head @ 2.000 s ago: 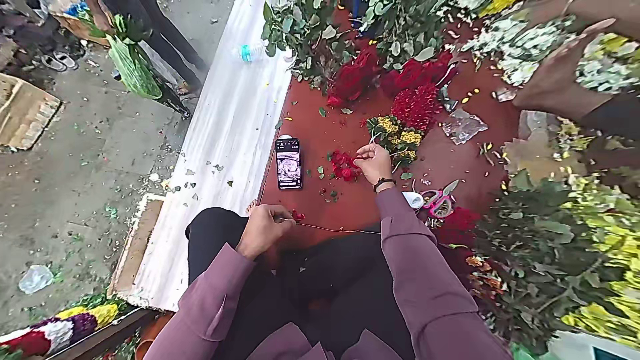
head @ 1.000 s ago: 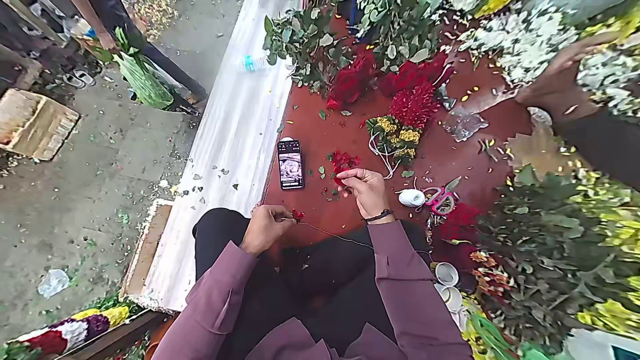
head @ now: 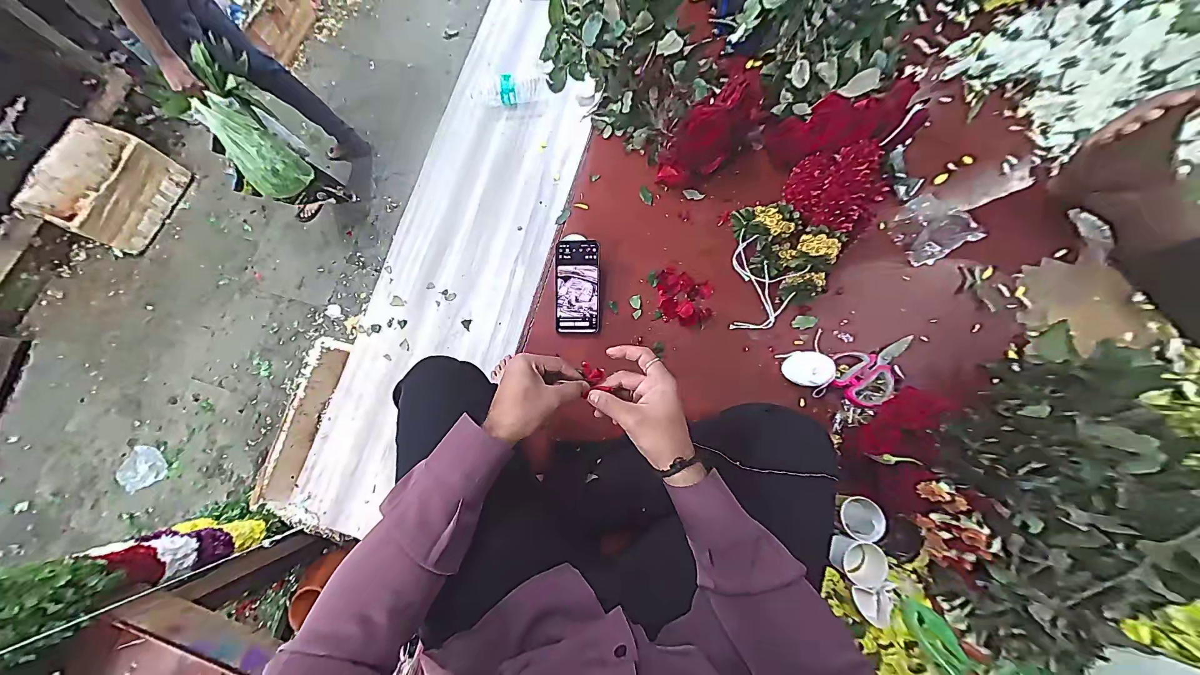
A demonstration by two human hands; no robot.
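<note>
My left hand [head: 536, 394] pinches small red flower pieces [head: 592, 374] between thumb and fingers, above my lap. Touching the same red pieces from the right, my right hand [head: 645, 405] holds one between its thumb and fingertips; it wears a ring and a dark bracelet. A thin thread [head: 764, 469] runs from near my right wrist across my dark-trousered knee. Just beyond my hands lies a small pile of red petals [head: 682, 296] on the red surface [head: 694, 375]. A phone [head: 577, 287] with a lit screen lies left of the pile.
Scissors with pink handles [head: 872, 373] lie beside a white thread spool [head: 808, 368] at right. Beyond are a bundle of yellow flowers [head: 797, 246], red roses [head: 712, 131] and leafy stems. Another person's arm [head: 1139, 187] reaches in at right. A person with a wrapped bundle [head: 251, 150] stands at upper left.
My right hand has moved from the petal pile back toward my left hand, and the two now meet at the red pieces. The other person's arm at right has shifted.
</note>
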